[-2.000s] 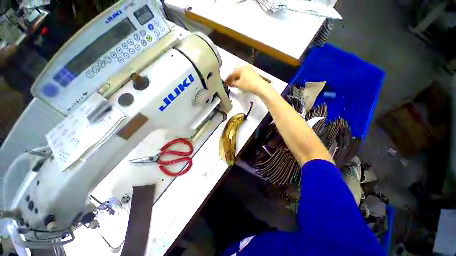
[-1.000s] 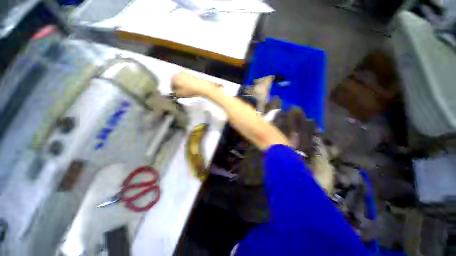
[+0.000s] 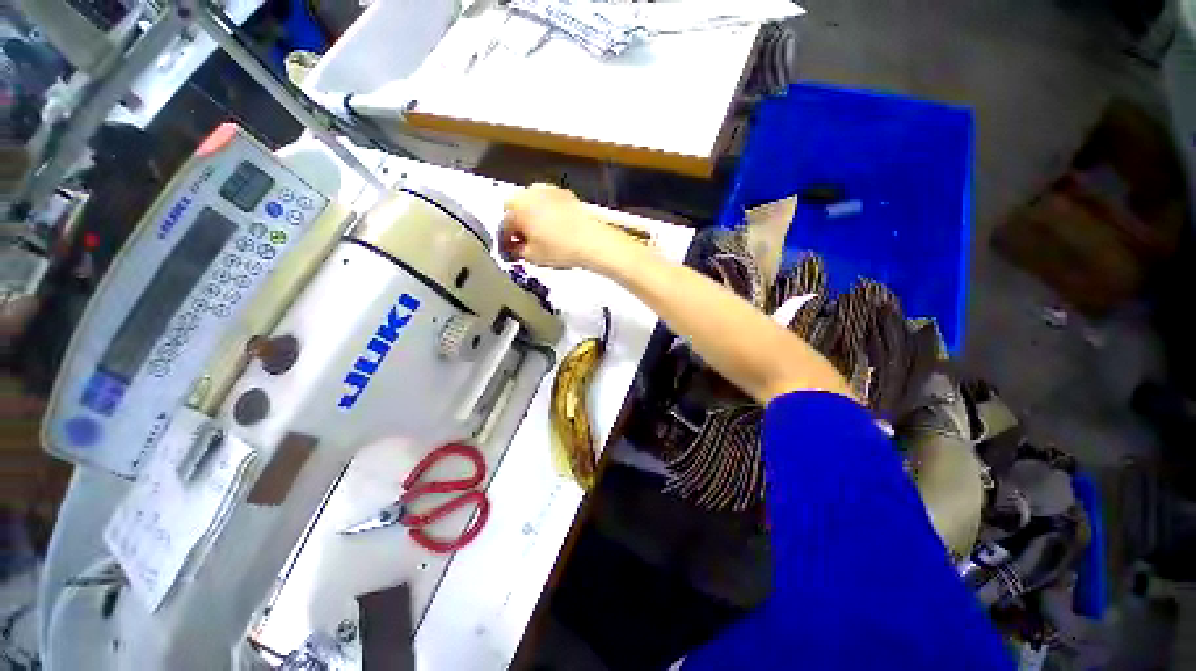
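My right hand [image 3: 548, 228] reaches past the right end of the white JUKI sewing machine [image 3: 394, 295]. Its fingers are curled at the bobbin winder or handwheel area; a small dark spot shows at the fingertips, but whether it is a held item is unclear. My left hand is out of the picture. Scissors with red loops [image 3: 446, 498] lie on the machine bed. A yellow-brown banana [image 3: 575, 409] lies to their right. A dark fabric strip [image 3: 387, 627] lies near the needle end, cut off by the bottom edge.
Finished dark and beige pieces [image 3: 853, 347] are heaped right of the table, below my forearm. A blue crate [image 3: 905, 171] stands behind them. Written notes [image 3: 177, 505] and a control panel [image 3: 184, 302] sit on the machine. Another white table [image 3: 590, 112] holds papers.
The view has shifted and turned, so the machine sits further left and lower. My right hand stays at the machine's right end. Scissors and banana remain on the table.
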